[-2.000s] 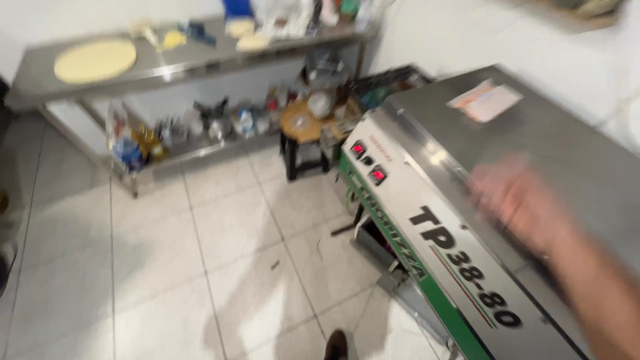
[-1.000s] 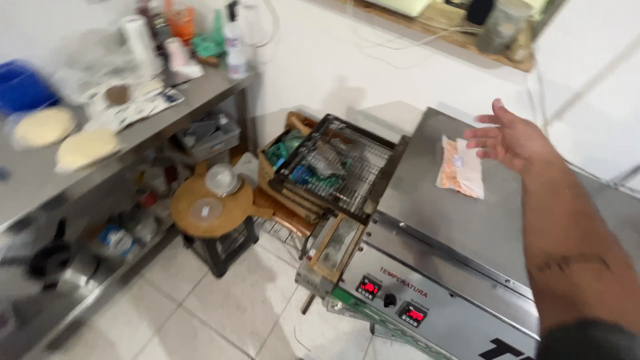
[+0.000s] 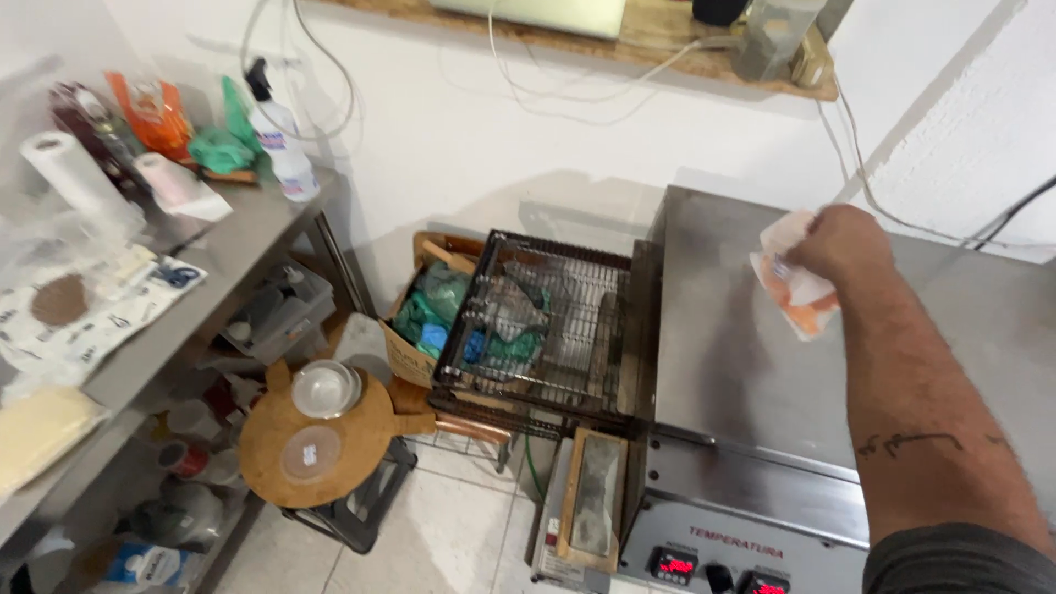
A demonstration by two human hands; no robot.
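Note:
My right hand is closed on a stained white paper or cloth, orange in places, over the steel top of a conveyor oven. The paper hangs from my fingers toward the oven top; whether it still touches the metal I cannot tell. A wire conveyor rack juts from the oven's left side. Red digital displays glow on the front panel. My left hand is out of view.
A round wooden board with plastic lids rests on a black stool. At left stands a steel table with a spray bottle and paper rolls. A cardboard box of bags sits behind the rack; a wooden shelf is above.
My right hand, open beside the paper a second ago, is now closed on it. The paper was lying flat on the oven top then. The view has swung left since the first frame.

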